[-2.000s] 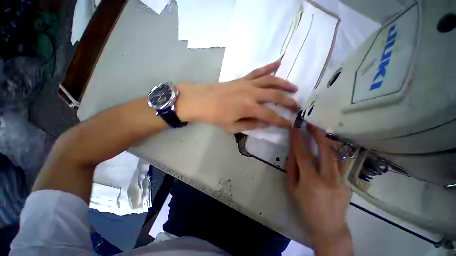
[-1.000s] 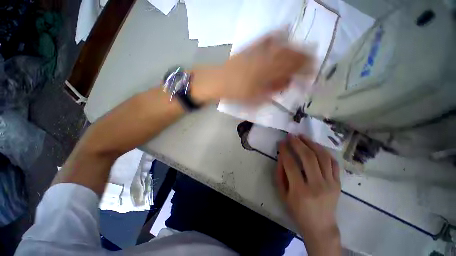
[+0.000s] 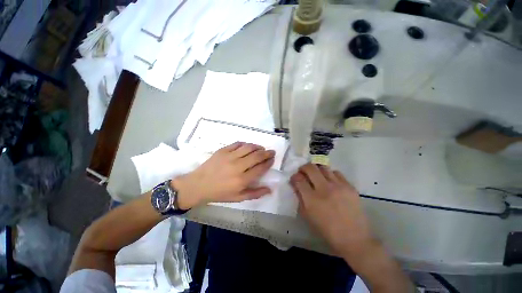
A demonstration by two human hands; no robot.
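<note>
A white fabric panel [image 3: 232,97] with a dark L-shaped edge line lies on the table left of the machine head. More white cloth spreads under my left hand [image 3: 237,174], which lies on it, fingers slightly bent and apart. My right hand [image 3: 329,203] is at the cloth's right end, just below the head; its fingertips pinch a bunched bit of cloth. The cream sewing machine [image 3: 395,103] fills the right side. The needle and presser foot are hidden or too unclear to tell.
A loose pile of white pieces [image 3: 212,26] with dark lines lies at the table's far left. A brown wooden edge [image 3: 117,123] runs down the left side. Folded white pieces [image 3: 137,274] hang below my left forearm. Plastic bags [image 3: 43,240] lie on the floor at left.
The view has shifted, showing more of the machine and the far pile. My left hand has come down onto the cloth beside my right hand. The cloth now lies turned, nearer the table's front edge.
</note>
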